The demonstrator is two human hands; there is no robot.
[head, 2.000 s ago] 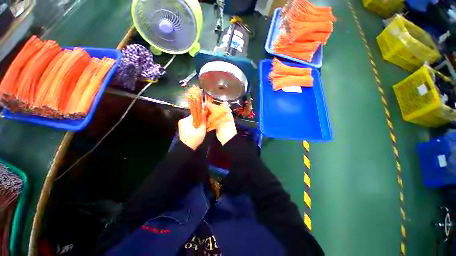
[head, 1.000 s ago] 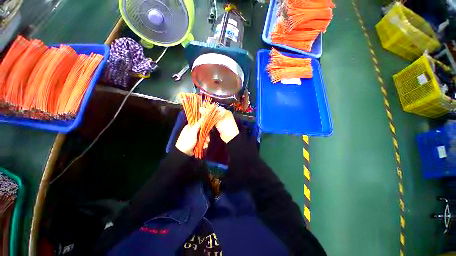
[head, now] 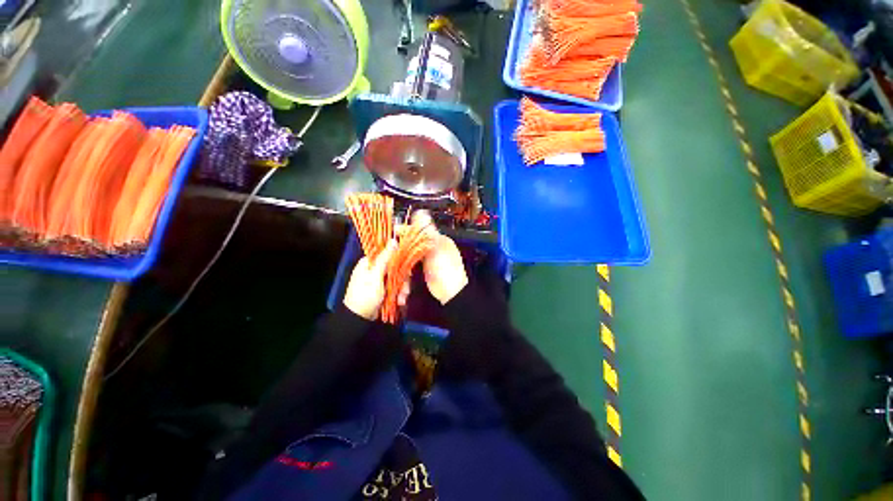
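My left hand [head: 367,284] is closed around a fanned bunch of orange lead wires [head: 370,221] in the middle of the view. My right hand [head: 444,266] holds the upper right part of the orange wires, close beside my left hand. The wires spread into two fans, with some ends pointing down between the hands. Both hands are just below the round disc [head: 414,164] of the teal machine, and the wires do not visibly touch it. The silver motor [head: 437,70] is behind the disc. Some fingers are hidden by the wires.
A blue tray [head: 573,217] with a small orange bundle is right of the machine; a heaped blue tray [head: 619,90] is beyond it. A full blue tray [head: 147,262] is at left. A green fan [head: 294,49], patterned cloth [head: 238,137] and wrench [head: 346,156] lie behind. A blue bin [head: 339,284] is below my hands.
From two seconds ago, both hands have moved slightly down, away from the disc. The wires have gone from a compact upright bunch to a spread fan across both hands.
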